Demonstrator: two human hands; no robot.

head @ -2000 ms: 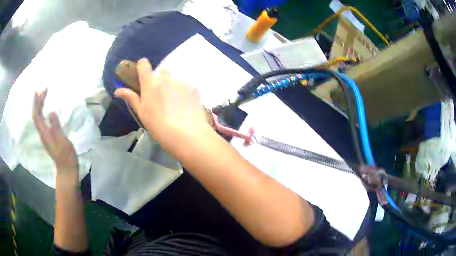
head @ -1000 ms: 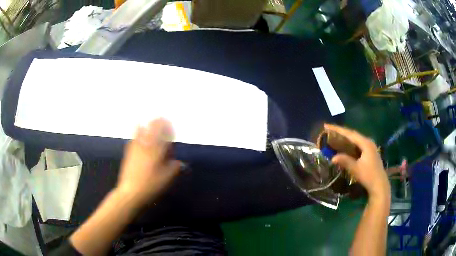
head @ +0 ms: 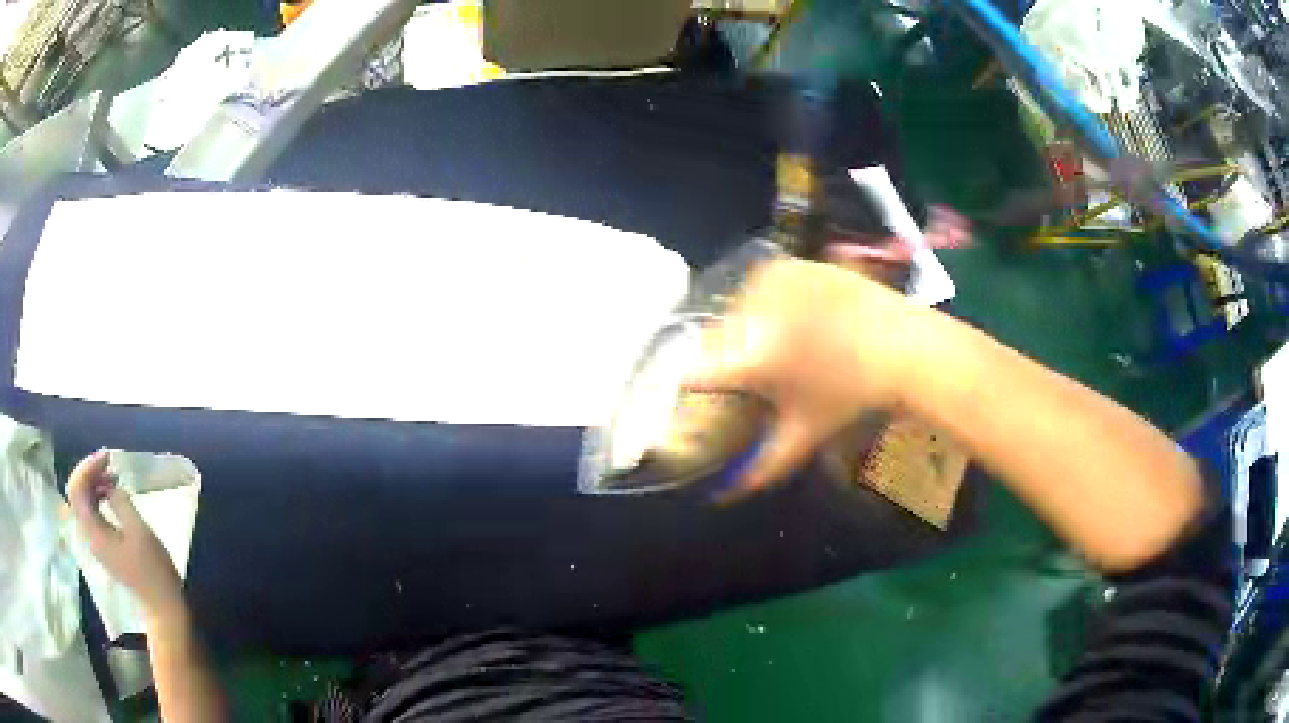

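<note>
A long white cut panel lies flat on the dark padded board. My right hand is on the steam iron, blurred, at the panel's right end. The iron is tilted, its shiny sole partly showing; whether it touches the panel I cannot tell. My left hand is at the lower left, over an off-white cloth piece. Its fingers are bent and small in view, and I cannot tell whether they grip the cloth.
A brown iron rest lies right of the iron. A narrow white strip lies at the board's right end. A blue hose crosses the upper right. A brown box stands beyond the board. Pale cloth hangs at the left.
The iron has moved left to the panel's right end with my right hand. My left hand has moved from the panel's near edge to the off-white cloth. The brown rest now shows.
</note>
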